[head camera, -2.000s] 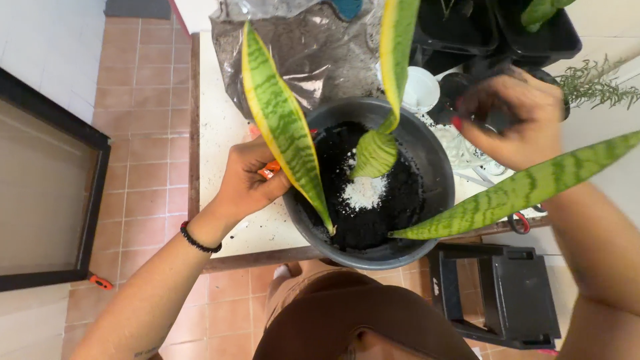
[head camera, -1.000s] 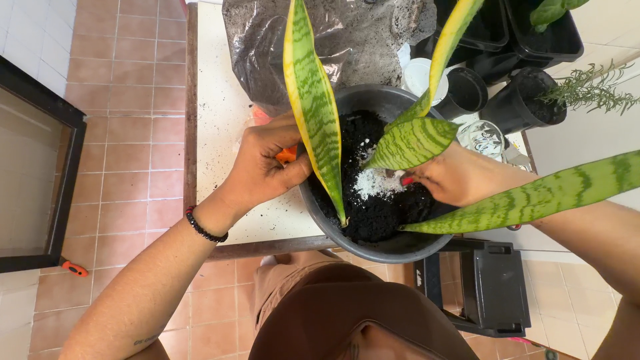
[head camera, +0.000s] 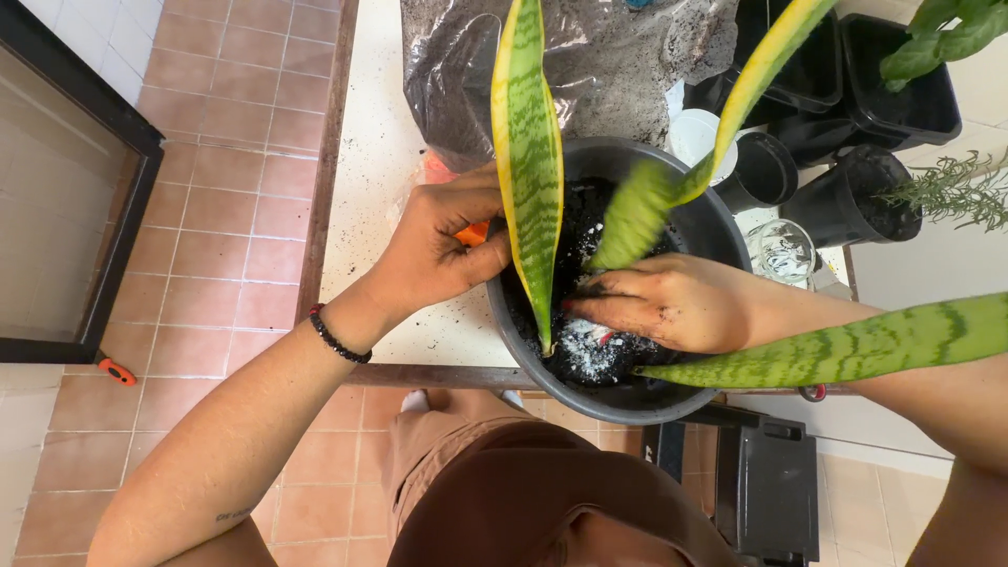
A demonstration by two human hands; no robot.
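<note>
A dark grey round plastic pot (head camera: 622, 405) holds black potting soil (head camera: 579, 209) with white powder or granules (head camera: 591, 350) on it. Several variegated snake plant leaves (head camera: 529, 157) stand in or lean over the pot. My left hand (head camera: 453, 236) is at the pot's left rim, fingers bent beside an orange object (head camera: 474, 233) and the yellow-edged leaf; its grip is partly hidden. Inside the pot, my right hand (head camera: 654, 303) has its fingers down in the soil and white material, below a blurred snake plant leaf (head camera: 638, 216). Whether those fingertips hold anything is hidden.
A clear plastic bag of soil (head camera: 567, 47) lies behind the pot. Black plastic pots (head camera: 850, 193), a white round container (head camera: 701, 142) and a glass jar (head camera: 781, 252) stand at the right. A black step stool (head camera: 768, 480) is below the table (head camera: 378, 157).
My right hand has come down from above the items at the right into the pot, where its fingers now touch the soil. My left hand has stayed at the pot's left rim.
</note>
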